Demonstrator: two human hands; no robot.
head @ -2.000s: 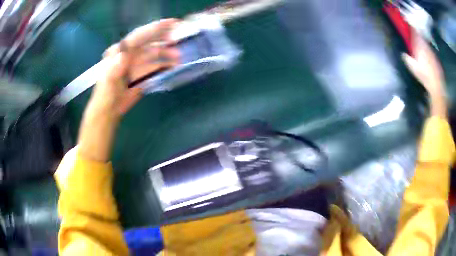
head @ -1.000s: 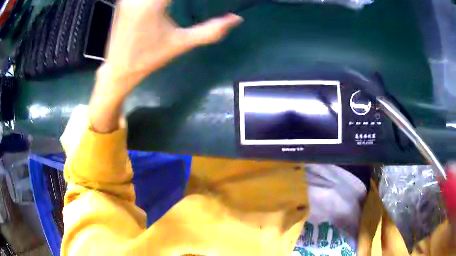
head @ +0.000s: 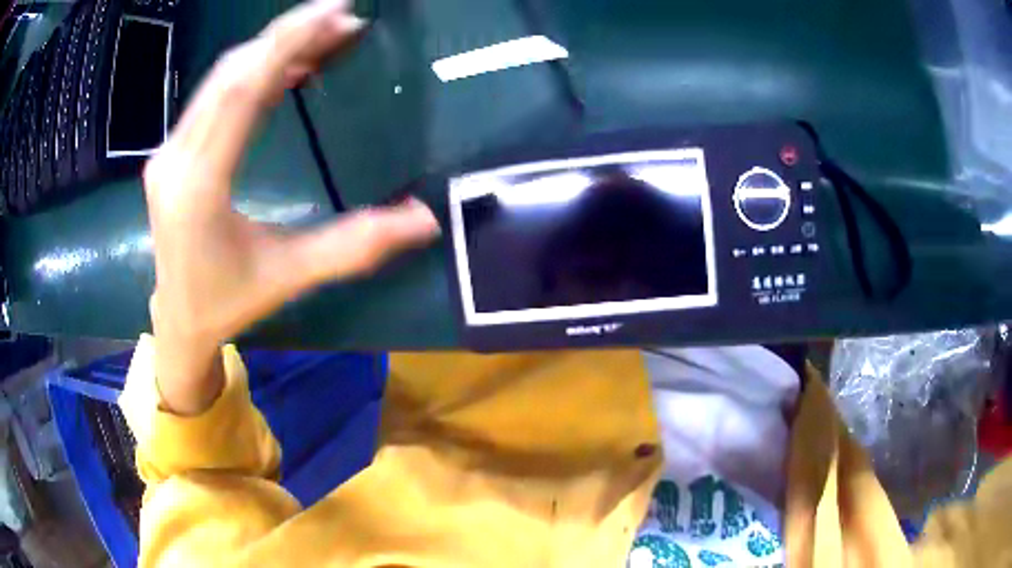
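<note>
A black video player lies flat at the bench's front edge, its dark screen inside a silver-white outline and its round dial and keys to the right. My left hand is raised to the left of it, fingers and thumb curved apart. It appears to hold a clear, dark-edged window panel by its left side, tilted above the bench behind the player. The thumb tip shows near the player's upper left corner. The panel's edges are faint. My right hand is not in view; only a blurred sleeve shows at lower right.
Black players stand in a row at upper left, one with its screen showing. A blue crate is below the bench edge. A black strap loop lies at the player's right end. Crinkled clear plastic is at lower right.
The player appears further left in the picture. The red-handled tool's metal shaft no longer crosses its right end. My left hand shows lower and further left.
</note>
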